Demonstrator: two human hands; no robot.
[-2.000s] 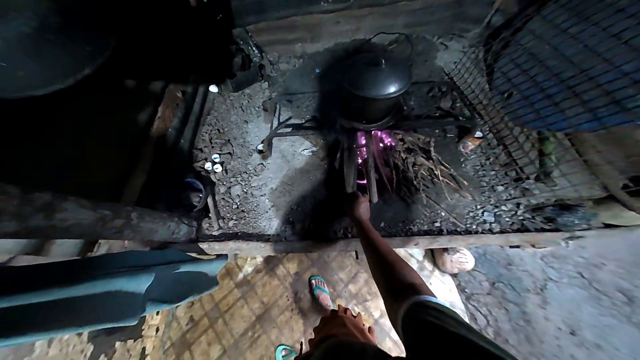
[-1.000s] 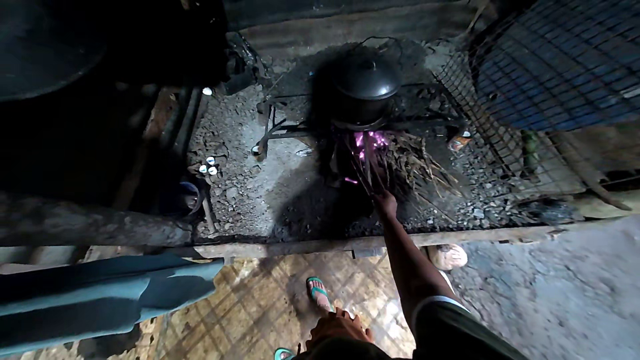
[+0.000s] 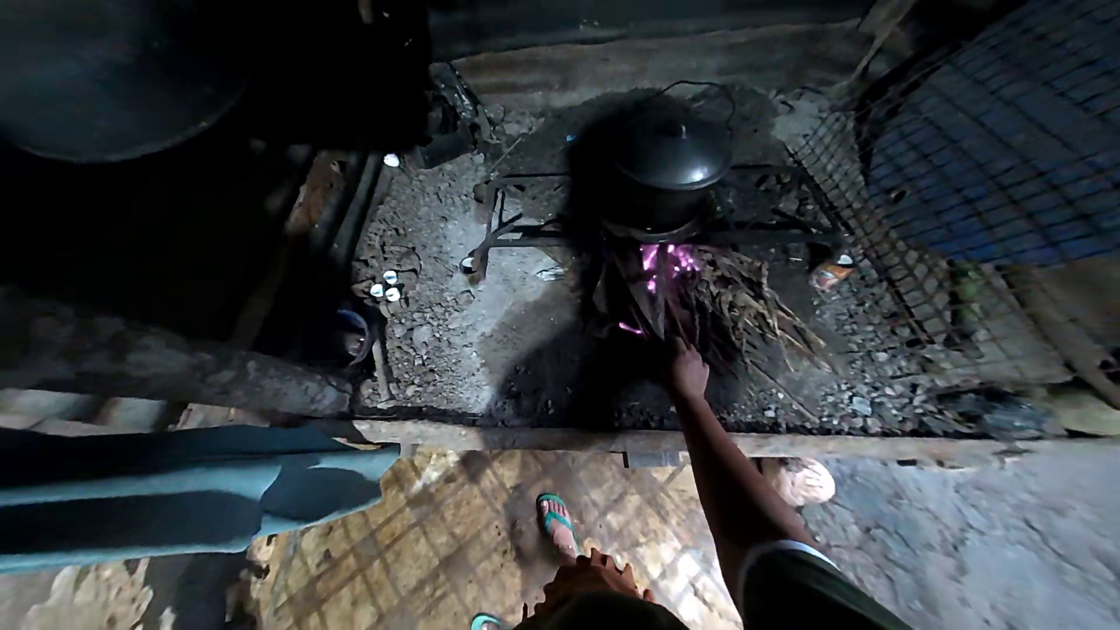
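Note:
My right hand (image 3: 687, 372) reaches over the hearth from below, its fingers closed around the near end of firewood (image 3: 650, 293). Pink-looking glowing fire (image 3: 667, 261) shows at the far end of the wood, under a dark lidded metal pot (image 3: 669, 162) with a raised wire handle. The pot rests on a metal grate (image 3: 525, 238). Dry sticks and leaves (image 3: 757, 306) lie just right of the fire. I cannot see my left hand; a brown scalloped shape, perhaps clothing, shows at the bottom.
A wooden edge (image 3: 542, 437) borders the hearth. Wire mesh (image 3: 919, 219) stands at the right, and a blue-green cloth (image 3: 157, 490) hangs at lower left. Small white objects (image 3: 385, 287) and a dark round container (image 3: 350, 337) lie left. A foot in a green flip-flop (image 3: 556, 516) is below.
My right hand has shifted to the right along with the near ends of the firewood. The pot remains on the grate.

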